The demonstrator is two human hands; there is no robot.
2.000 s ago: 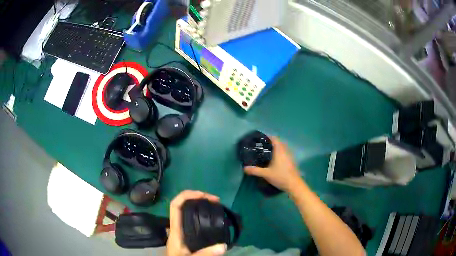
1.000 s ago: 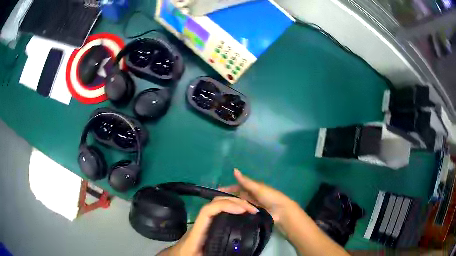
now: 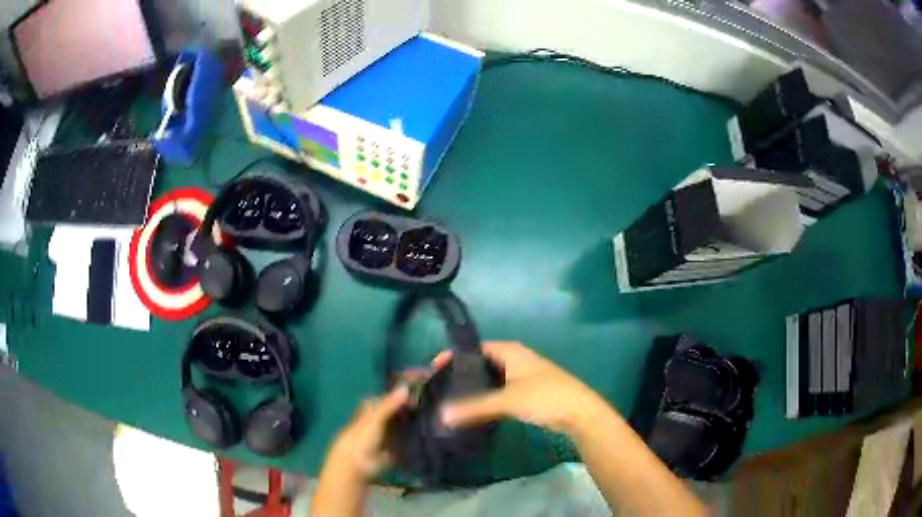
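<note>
Black over-ear headphones are held in front of me, slightly blurred, with the headband pointing away. My left hand is on the left ear cup. My right hand grips the right ear cup, thumb or finger across it. An open carry case lies just beyond the headband, its two hollows facing up. Two more headphones, one at the upper left and one at the lower left, lie with open cases inside their loops.
A blue and white instrument stands at the back. A red-white round mat, keyboard and papers lie left. Open box sleeves, black wrapped items and stacked retail boxes are on the right.
The headphones have moved up from the bench's near edge and turned, with both hands now on them. The open case was set down by the right hand between the first two frames. The view has shifted.
</note>
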